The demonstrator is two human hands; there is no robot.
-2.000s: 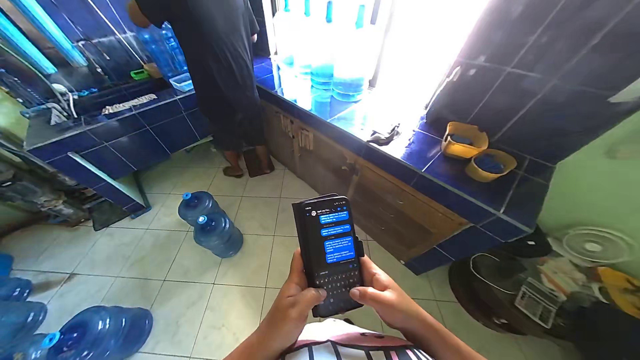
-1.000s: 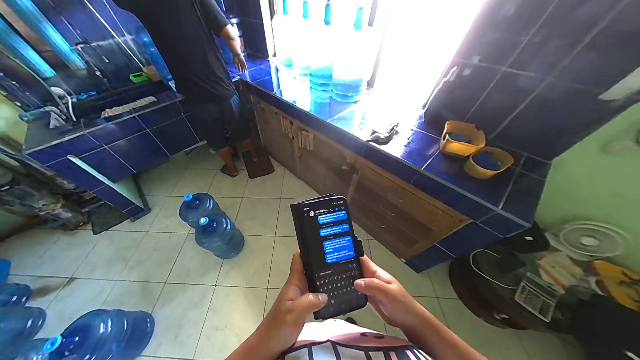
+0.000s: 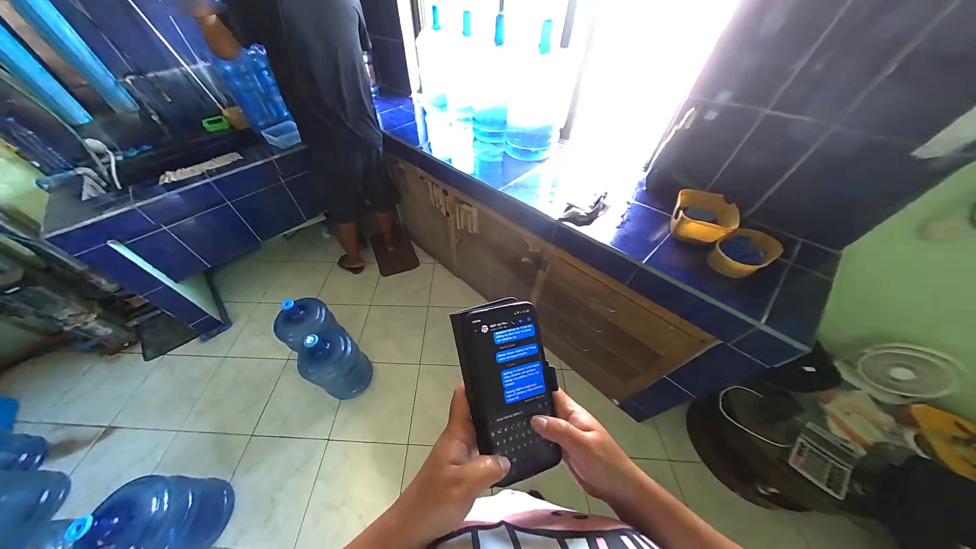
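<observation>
A smartphone [image 3: 512, 389] in a dark flip case stands tilted between my two hands, its screen lit with blue message bubbles and a keyboard. My left hand [image 3: 461, 465] grips its lower left side, thumb on the bottom of the keyboard. On the lower right side, my right hand [image 3: 591, 442] holds the phone, its thumb over the keyboard's upper right part. The fingers behind the phone are hidden. Below the hands shows a patterned garment [image 3: 549, 526].
Two blue water jugs [image 3: 335, 362] stand on the tiled floor; more jugs [image 3: 168, 511] lie lower left. A person [image 3: 328, 91] in dark clothes stands at the blue-tiled counter [image 3: 595, 244], which bears filled jugs [image 3: 488, 107] and two yellow containers [image 3: 743, 253]. A round dark container [image 3: 732, 450] stands right.
The person at the counter turned with an arm reaching right one second ago and now has an arm out to the left. My right thumb has moved up over the keyboard.
</observation>
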